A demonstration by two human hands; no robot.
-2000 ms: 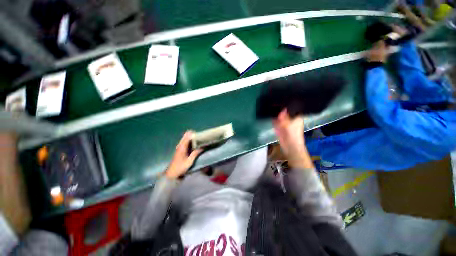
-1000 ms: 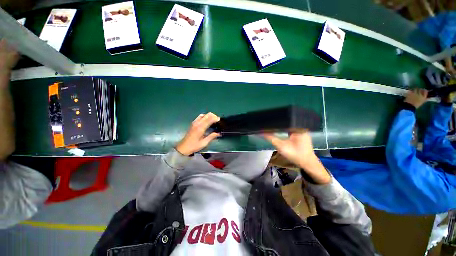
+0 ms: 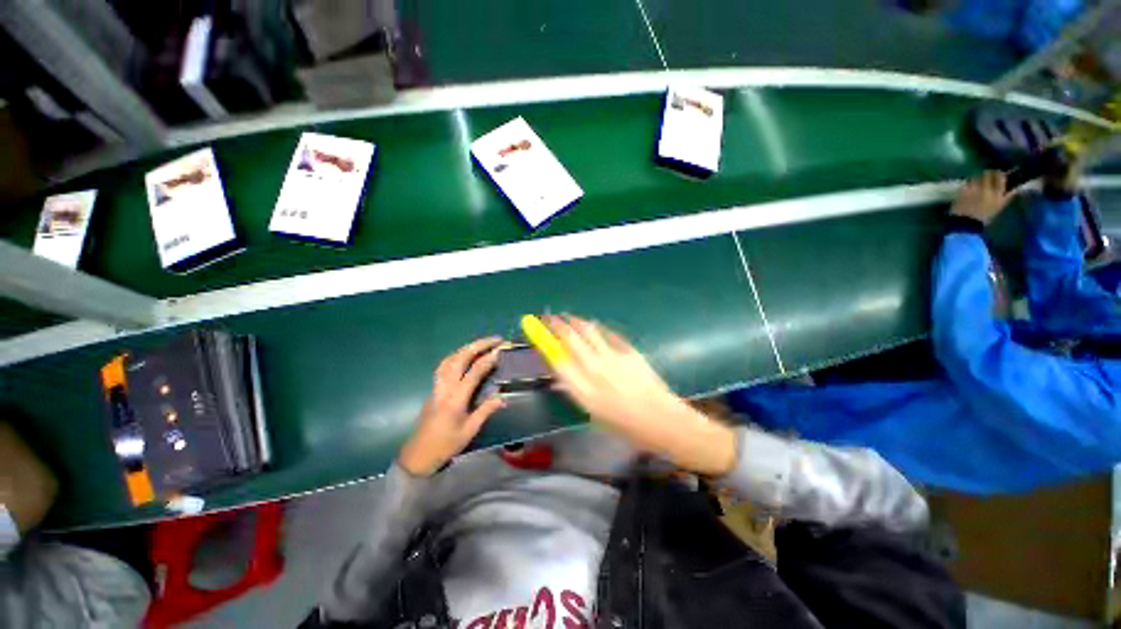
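Observation:
A small dark box end with pale edges (image 3: 523,366) is held low over the green work ledge in front of me. My left hand (image 3: 457,403) grips its left end with fingers and thumb. My right hand (image 3: 615,383) lies over its right end, fingers extended, with bright yellow on one fingertip; it hides that end, so its grip is unclear. A stack of black-and-orange carton sleeves (image 3: 184,418) rests on the ledge at my left, fanned on its right side.
White-faced retail boxes (image 3: 322,187) lie spaced along the green belt (image 3: 418,166) beyond a pale rail (image 3: 492,258). A worker in blue (image 3: 983,369) is at right. A red stool (image 3: 215,565) and part of another person are at lower left.
The long black box seen between my hands now shows as a small end piece. My right hand has moved left over it, near my left hand. The camera view has tilted.

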